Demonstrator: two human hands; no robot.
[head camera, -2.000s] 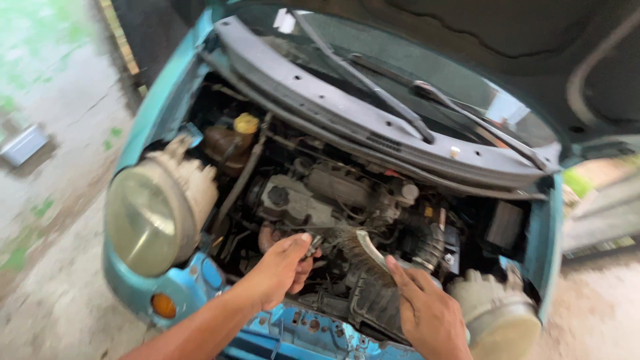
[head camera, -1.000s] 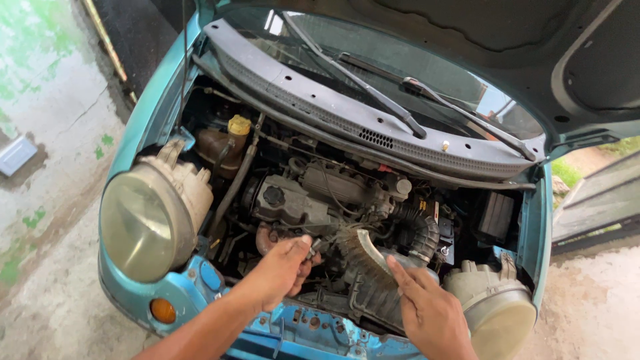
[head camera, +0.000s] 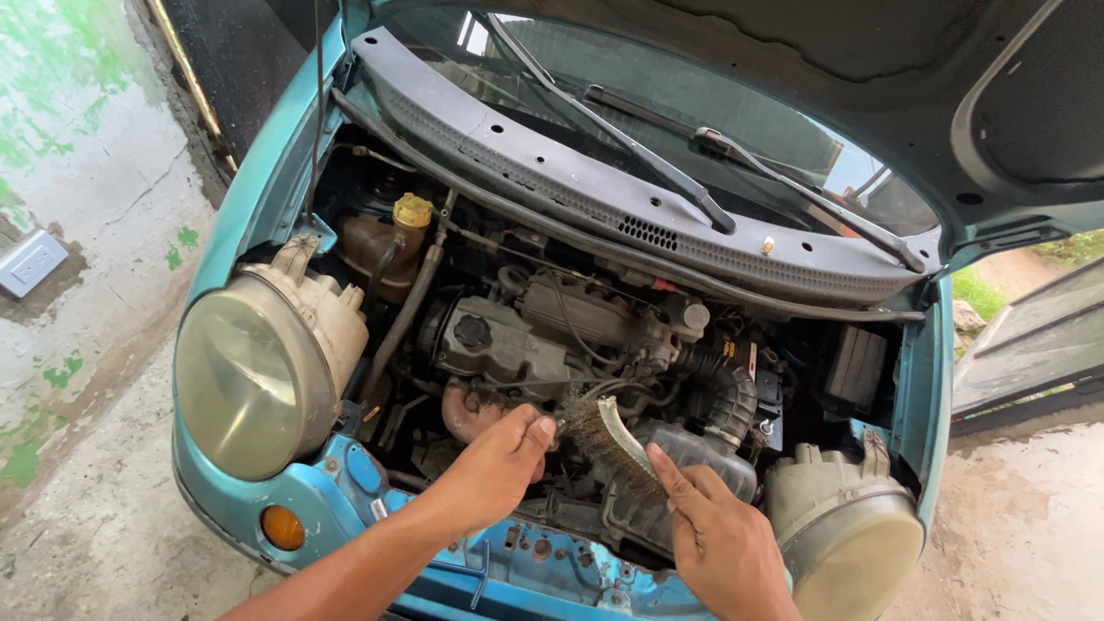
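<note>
My left hand (head camera: 504, 461) pinches a small dark metal part (head camera: 559, 424), perhaps a spark plug, over the front of the engine bay. In my right hand (head camera: 724, 526) is a curved wire brush (head camera: 623, 435), its bristles facing left, close to or touching the small part. Behind my hands lies the engine with its valve cover (head camera: 500, 341) and oil filler cap (head camera: 473, 331). A rusty exhaust manifold cover (head camera: 466, 414) shows beside my left fingers. The black air filter housing (head camera: 703, 461) is partly hidden behind the brush and my right hand.
Headlights (head camera: 250, 379) (head camera: 849, 526) flank the bay of the teal car. The raised hood (head camera: 776, 52) overhangs it, with a thin prop rod (head camera: 317, 112) at left. A coolant tank (head camera: 375, 250) with a yellow cap, a battery (head camera: 768, 401) and a blue T-shaped tool (head camera: 481, 571) are around.
Both hands stay over the front of the engine, still holding the brush and the small part. The view has shifted slightly.
</note>
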